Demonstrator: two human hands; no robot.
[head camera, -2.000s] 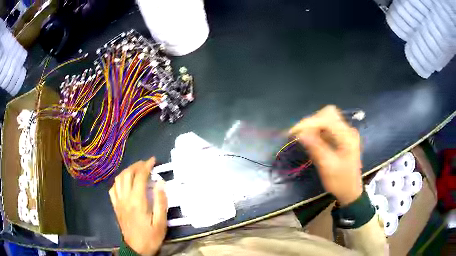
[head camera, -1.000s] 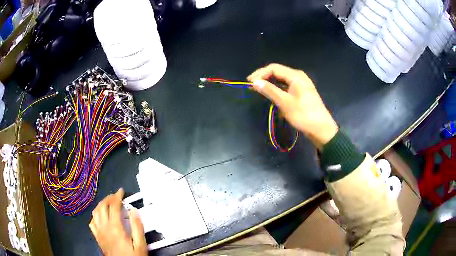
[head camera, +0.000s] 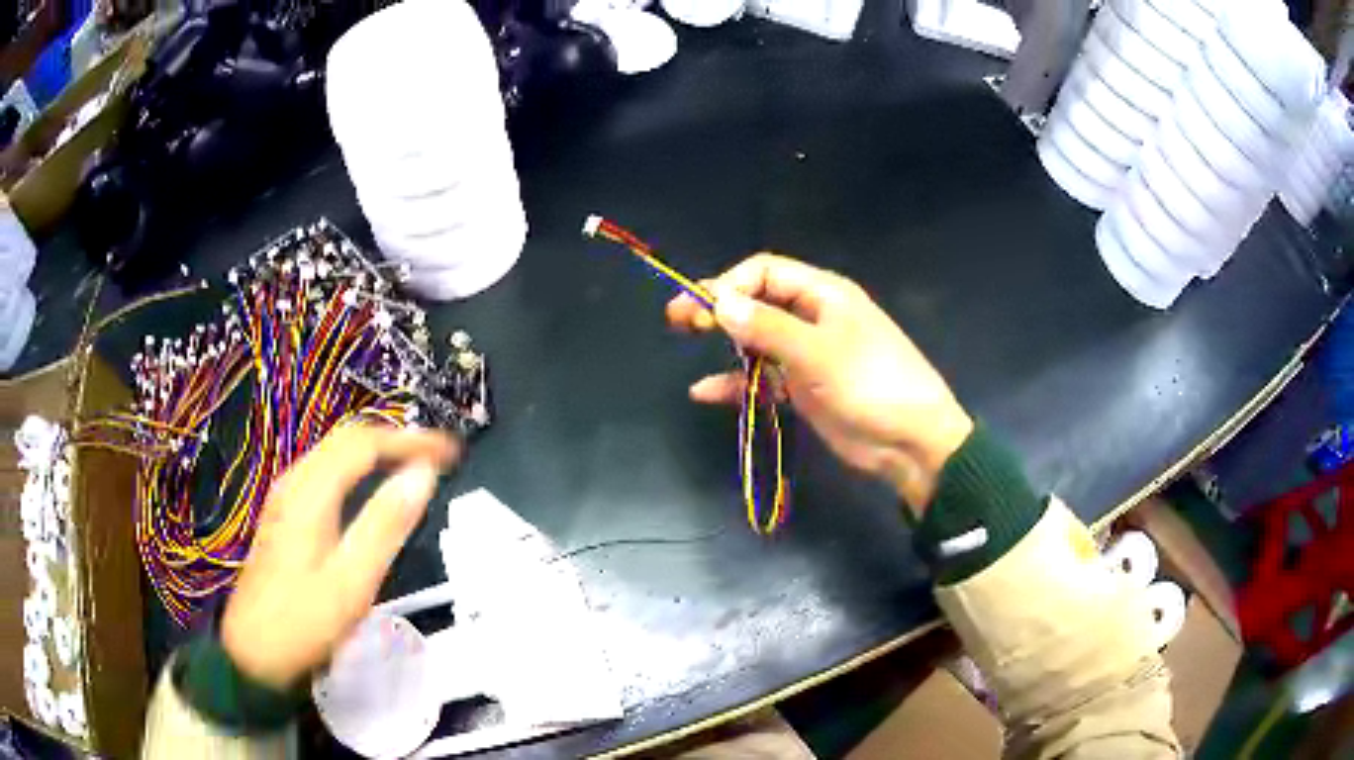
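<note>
My right hand (head camera: 839, 364) pinches a single wire harness (head camera: 766, 460) between thumb and fingers. Its red, yellow and blue-purple wires hang in a loop below the hand, and a white connector plug (head camera: 594, 227) points up to the left. My left hand (head camera: 330, 549), slightly blurred, is raised with fingers apart and holds nothing. It is above and left of the white plastic bracket (head camera: 527, 624), which lies on the mat near the front edge. The bracket's round end (head camera: 379, 686) shows below my left hand. A thin dark wire (head camera: 639, 541) extends right from the bracket.
A looped bundle of wire harnesses (head camera: 275, 401) lies left, beside an open carton (head camera: 112, 564) of small white rings. White round covers stand in a stack (head camera: 431, 149) behind and more stacks (head camera: 1203, 149) at far right. Black shells (head camera: 223, 134) are heaped back left. White rolls (head camera: 1158, 609) sit below the right edge.
My left hand has let go of the bracket and lifted up towards the harness bundle. My right hand first picked up the harness, then drew it slightly left, its plug tilting upward.
</note>
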